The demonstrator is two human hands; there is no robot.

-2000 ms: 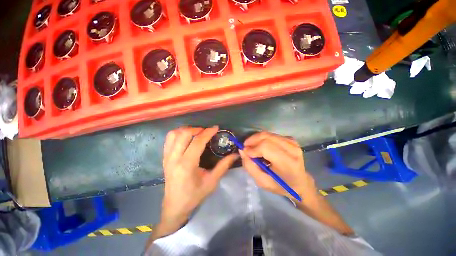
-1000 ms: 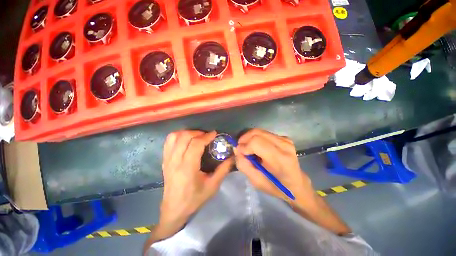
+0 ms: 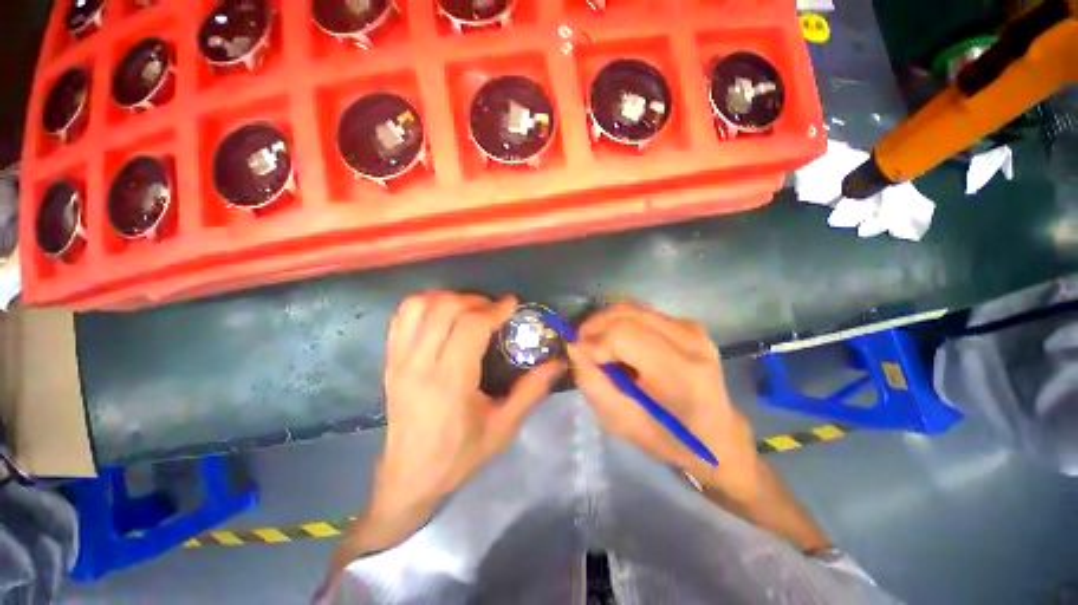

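Note:
My left hand (image 3: 443, 384) holds a small round electronic assembly (image 3: 528, 338) by its rim, between thumb and fingers, at the near edge of the bench. The assembly is dark with a shiny rim and bright silver parts in its centre. My right hand (image 3: 656, 378) holds a slim blue tool (image 3: 662, 416) like a pen. The tool's tip is over the right side of the assembly; whether it touches the inner parts I cannot tell. A red-orange foam tray (image 3: 437, 215) behind my hands holds rows of similar round units in square pockets.
An orange tool (image 3: 946, 112) with a dark end rests over crumpled white tissue (image 3: 904, 213) right of the tray. A yellow round sticker (image 3: 816, 27) is beyond it. The dark green bench mat (image 3: 248, 366) ends near my hands. Blue stools (image 3: 881, 372) stand below.
The view has shifted slightly, so the tray sits a little higher in the picture. The blue tool's angle differs slightly. Both hands keep their holds, and the assembly's centre looks brighter than two seconds ago.

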